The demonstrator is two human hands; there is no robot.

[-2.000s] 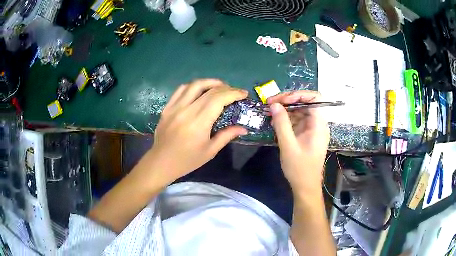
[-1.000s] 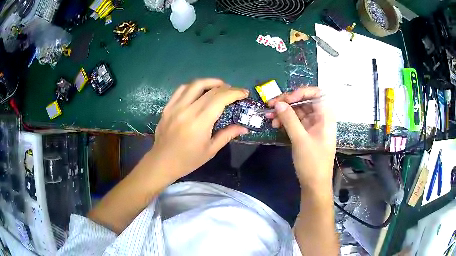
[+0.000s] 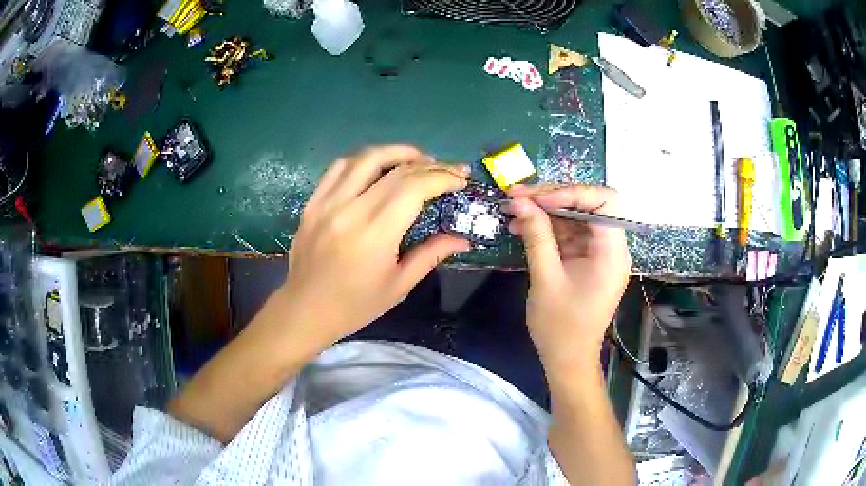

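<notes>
My left hand (image 3: 366,233) holds an opened smartwatch body (image 3: 475,216) at the mat's front edge, fingers over its upper left and thumb below. The watch is dark with a bright silvery-white inside. My right hand (image 3: 570,247) holds thin grey tweezers (image 3: 603,219) between thumb and fingers. Their tip end is at the watch's upper right side; the exact contact is too small to tell. A silver-white battery with yellow edges (image 3: 511,166) lies just behind the watch.
Two opened watch bodies (image 3: 185,150) and small batteries (image 3: 96,214) lie at left. White paper (image 3: 665,152) at right bears a grey blade, a yellow-handled screwdriver (image 3: 745,199) and a dark thin tool. A green tool (image 3: 788,180) lies beside it. A black round grille (image 3: 494,9) is at the back.
My right hand has shifted slightly and the tweezers' rear end now slants down to the right. My left hand still holds the watch in nearly the same place.
</notes>
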